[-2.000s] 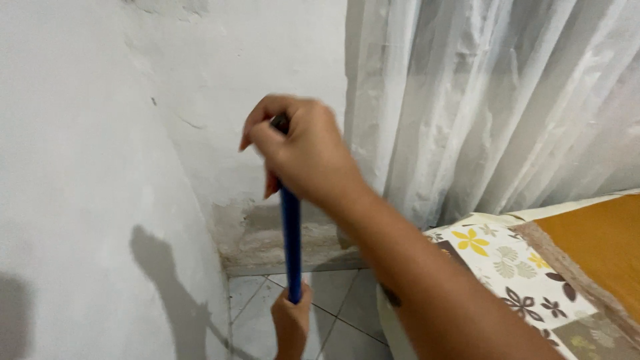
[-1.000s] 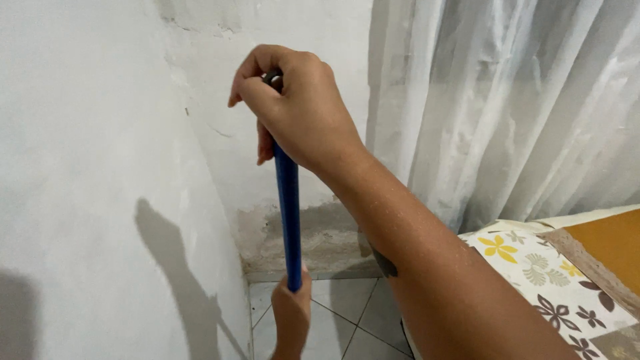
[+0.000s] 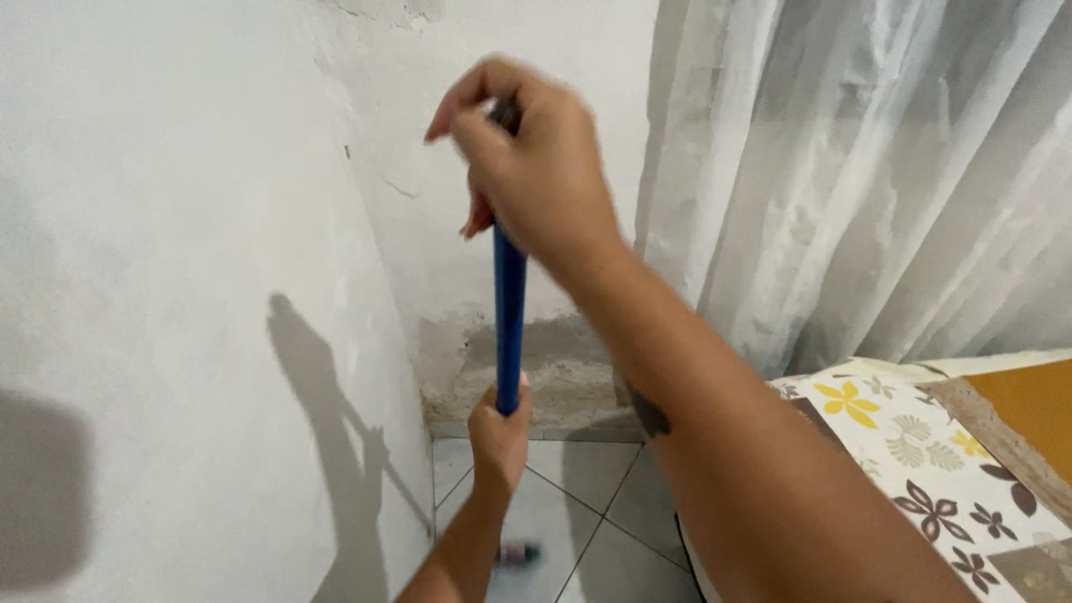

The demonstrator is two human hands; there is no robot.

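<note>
A blue pole with a dark top end runs downward in front of me. Around its upper end my right hand is closed, the arm coming in from the lower right. Lower down, my left hand grips the same pole. Past the left forearm, a small dark, blurred object shows on the tiled floor; whether it belongs to the pole's lower end cannot be told. The pole below the left hand is hidden.
A white wall stands close on the left, meeting a stained, peeling back wall. Pale curtains hang at the right. Below them lies a surface with a flower-patterned cloth and an orange-brown cover.
The small dark object near the floor has come into sight beside my left forearm. Both hands have kept their hold on the blue pole.
</note>
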